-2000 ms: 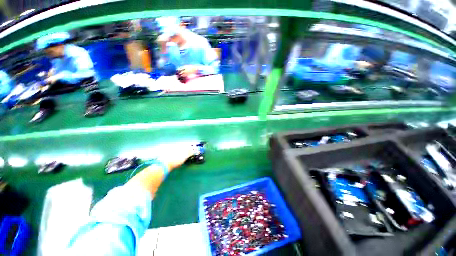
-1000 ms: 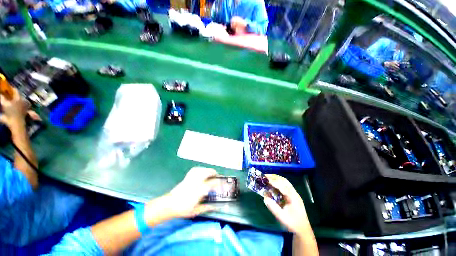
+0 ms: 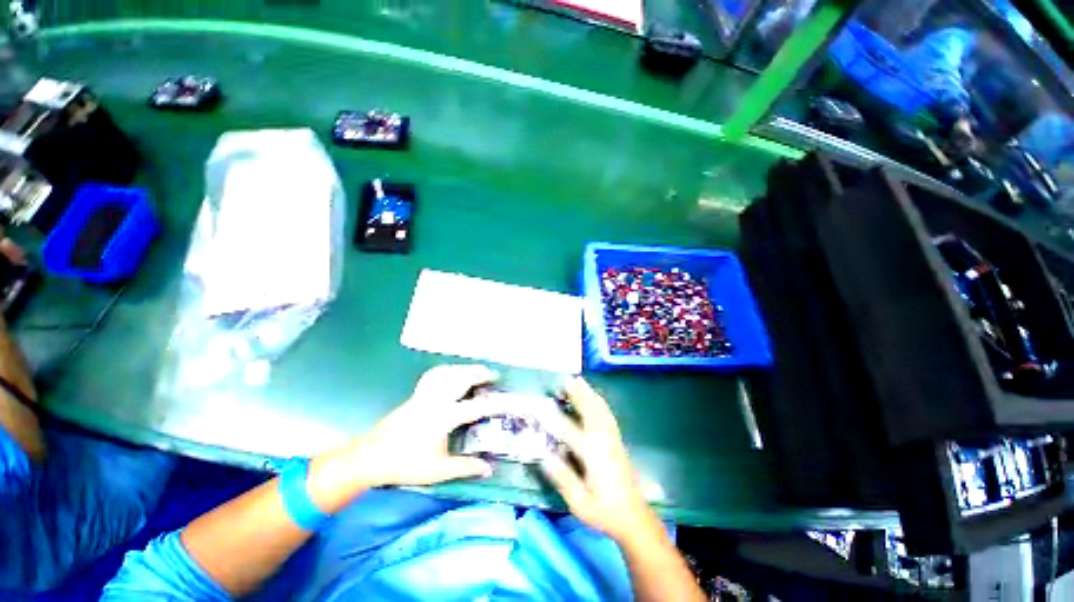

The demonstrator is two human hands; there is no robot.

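Observation:
A small circuit board module (image 3: 515, 433) is held between both hands at the near edge of the green bench; it is blurred. My left hand (image 3: 412, 437), with a light blue wristband, grips its left side. My right hand (image 3: 598, 461) holds its right side. Whether one or two pieces are between the hands cannot be told. The blue parts bin (image 3: 760, 323), full of small red, black and white parts, stands ahead to the right. A white sheet (image 3: 495, 318) lies flat beyond the hands, left of the bin.
A plastic bag with white contents (image 3: 269, 223) lies left. Two units, one housed in black (image 3: 386, 218) and one beyond it (image 3: 370, 128), lie ahead. Stacked black foam trays (image 3: 824, 341) stand right. A slim grey stick (image 3: 750, 412) lies by them. A smaller blue bin (image 3: 132, 235) and a neighbour's arm are far left.
My hands have come together, bringing the separately held pieces to one spot. The view has tilted down and shifted slightly, so the bench things appear moved left or right.

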